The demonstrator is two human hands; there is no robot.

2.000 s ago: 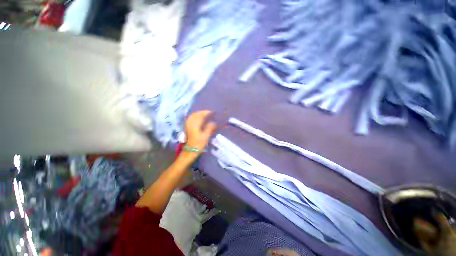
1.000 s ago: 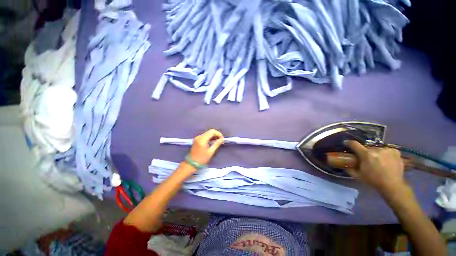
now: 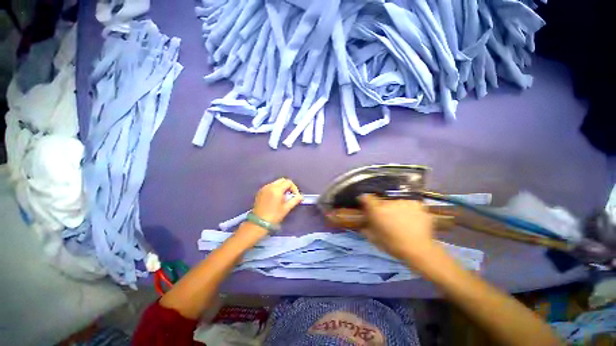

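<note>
A narrow light-blue fabric strip (image 3: 478, 199) lies across the middle of the purple-blue table, its right end showing beyond the iron and its left end beyond my left hand. My left hand (image 3: 277, 203) pinches the strip just left of the iron's tip. My right hand (image 3: 398, 226) grips the handle of the steam iron (image 3: 348, 189), which sits over the strip with its tip pointing left. The iron hides the middle of the strip.
Flat strips (image 3: 351, 257) lie along the near edge. A large strip heap (image 3: 378, 61) fills the far side. A strip bundle (image 3: 128, 135) lies left, white cloth (image 3: 57, 169) beyond it. Red and green loops (image 3: 162, 277) are lower left. The hose (image 3: 500, 217) runs right.
Since one second ago, the iron and my right hand have moved left along the strip towards my left hand. The strip's right end now shows behind the iron. Its left end has swung nearer me.
</note>
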